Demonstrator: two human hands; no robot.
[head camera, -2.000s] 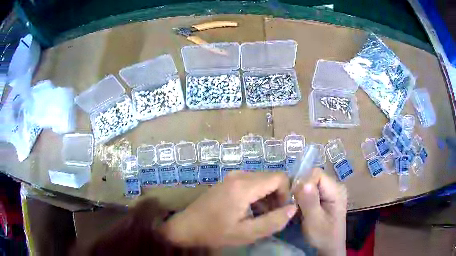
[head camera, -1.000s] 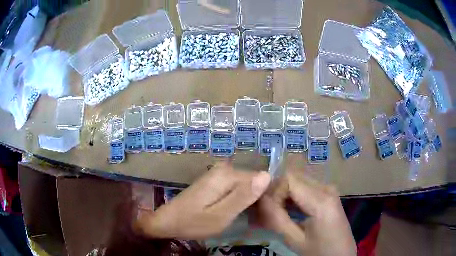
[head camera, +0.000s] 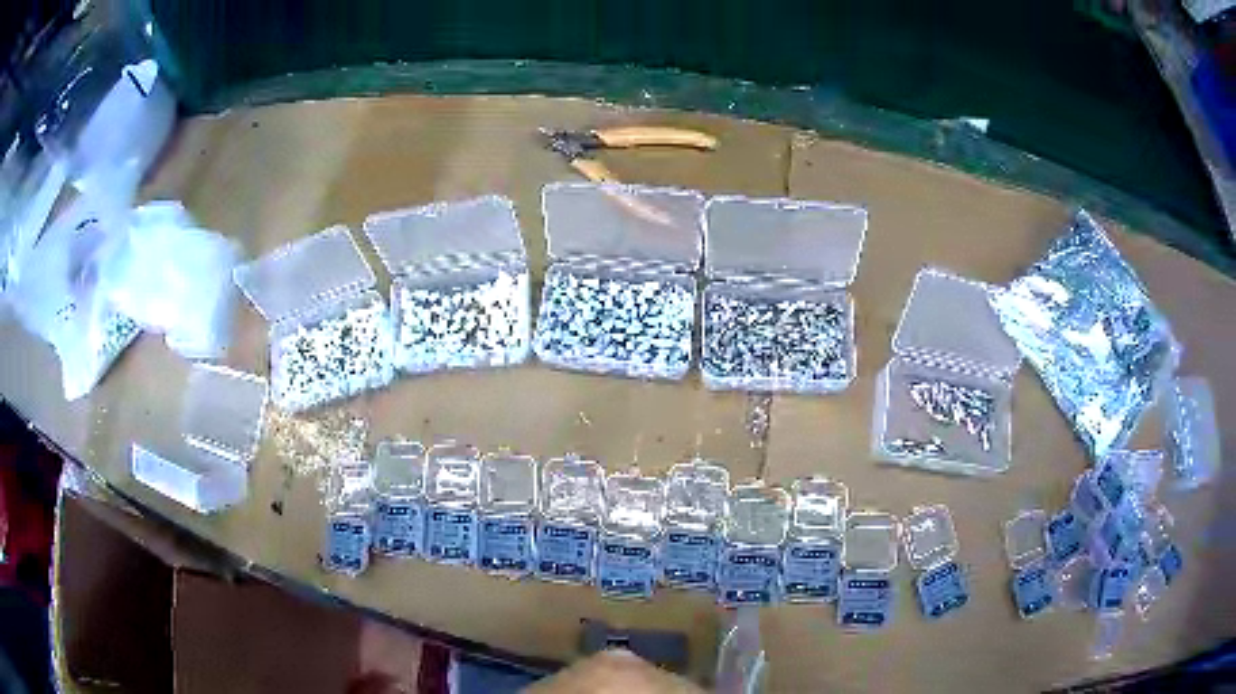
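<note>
A row of small open clear boxes (head camera: 507, 483) with blue-grey labels (head camera: 504, 538) lies along the front of the table. A small dark flat block (head camera: 637, 643) lies at the front edge. A small clear sleeve (head camera: 742, 654) stands out beside it, cut off by the bottom edge. Only a sliver of a hand shows at the bottom centre, apparently my left hand (head camera: 617, 674); its fingers and anything in it are hidden. My right hand is out of the picture.
Large open clear boxes of silver parts (head camera: 617, 323) stand in an arc behind the row. Orange-handled pliers (head camera: 657, 138) lie at the back. A silvery zip bag (head camera: 1091, 332) and a pile of small boxes (head camera: 1114, 542) are at right. White plastic bags (head camera: 170, 278) are at left.
Both hands have dropped down out of the frame, except for a sliver of one. The view has shifted, so the table sits lower and the pliers show fully. The dark block now shows.
</note>
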